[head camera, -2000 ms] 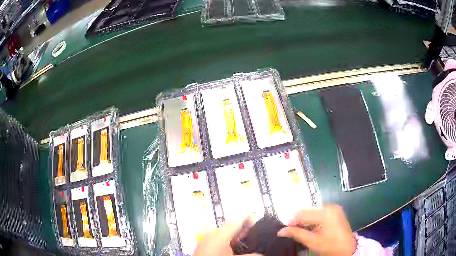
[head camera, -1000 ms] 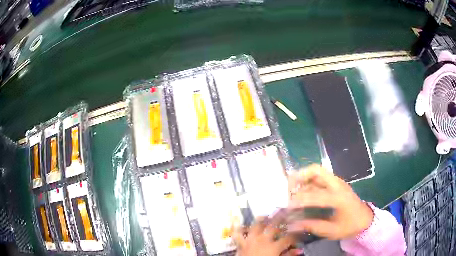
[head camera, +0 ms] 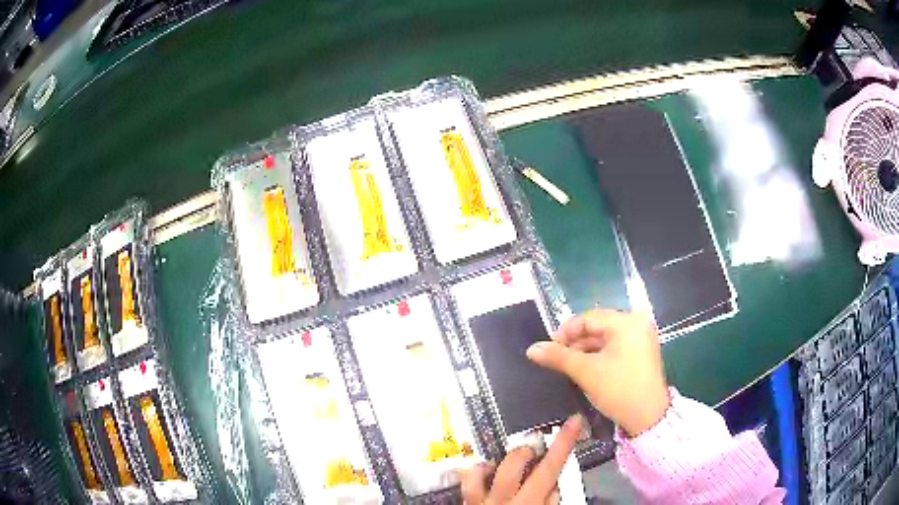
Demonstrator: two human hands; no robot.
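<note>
A black backing sheet [head camera: 520, 367] lies on the white back of the display module [head camera: 501, 281] in the lower right pocket of the middle blister tray [head camera: 380, 302]. My right hand [head camera: 613, 367] has its thumb and fingertips at the sheet's right edge. My left hand [head camera: 527, 477] is at the sheet's lower edge, cut off by the frame bottom, with a fingertip near its lower right corner. Whether either hand grips the sheet is unclear. The other modules in this tray show orange flex cables [head camera: 372, 209].
A left tray [head camera: 99, 371] holds modules with black sheets. Crumpled clear plastic [head camera: 229, 395] lies between the trays. A tan stick [head camera: 544, 184], dark sticker sheet [head camera: 658, 212] and shiny film [head camera: 764, 187] lie right. A pink fan [head camera: 872, 163] stands far right.
The black sheet, earlier held in both hands near the frame bottom, now lies on the lower right module. My hands have spread along its edges. The view has shifted, moving the trays left and up.
</note>
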